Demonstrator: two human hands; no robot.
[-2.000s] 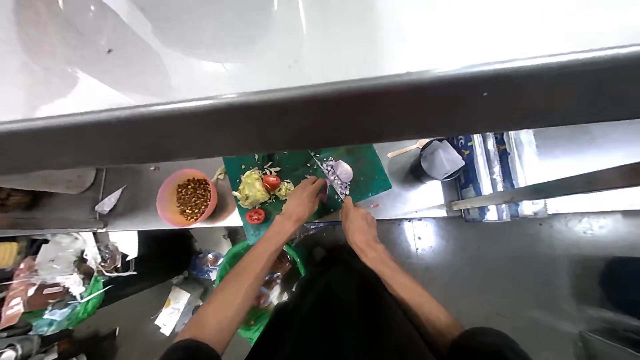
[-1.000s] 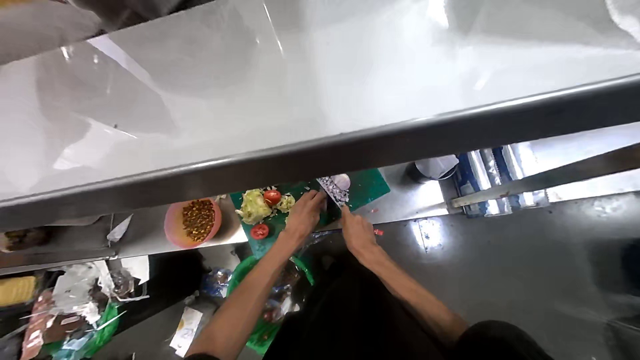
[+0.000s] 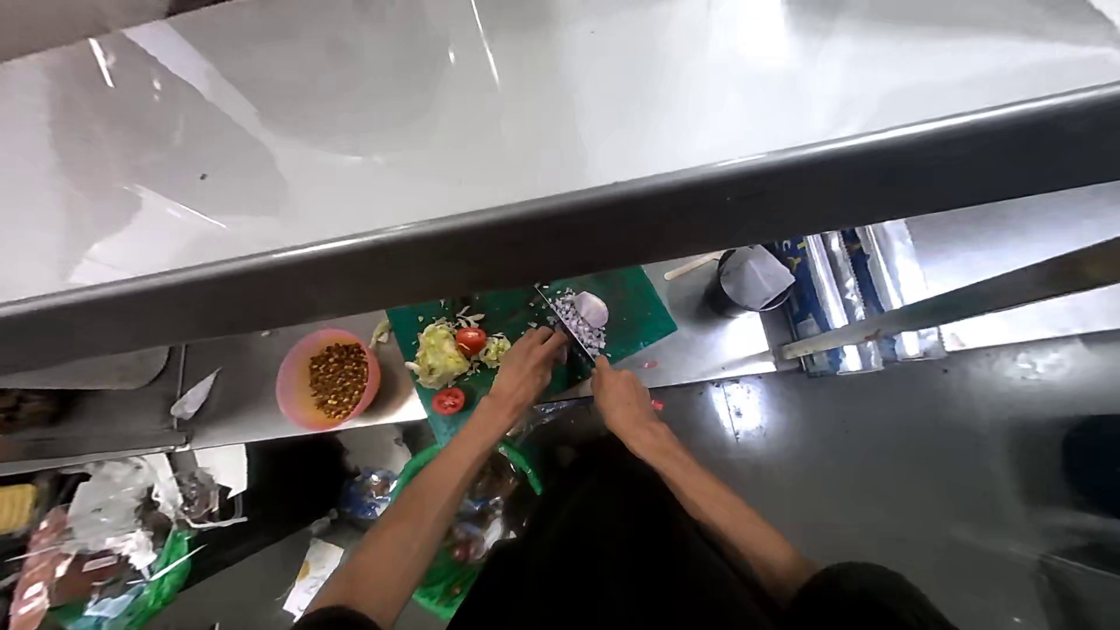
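My right hand [image 3: 619, 395] grips the handle of a kitchen knife [image 3: 567, 324], whose blade lies across a green cutting board [image 3: 643, 302]. Chopped onion [image 3: 588, 331] is spread along the blade's right side, around a larger piece of onion [image 3: 591, 309]. My left hand [image 3: 528, 363] rests on the board just left of the blade, fingers bent; whether something is under them cannot be seen. On the board's left part lie lettuce [image 3: 440, 357], a tomato piece [image 3: 471, 340] and a cut tomato slice [image 3: 448, 402].
A steel shelf [image 3: 560, 210] crosses above the counter. Left of the board is a pink bowl [image 3: 287, 385] of brown pieces. A dark container [image 3: 731, 293] and foil or film boxes [image 3: 831, 302] stand to the right. Below the counter hangs a green-lined waste bin [image 3: 437, 586].
The view has shifted, and more of the shelf shows than two seconds ago. My right hand keeps hold of the knife, and my left hand stays beside the blade.
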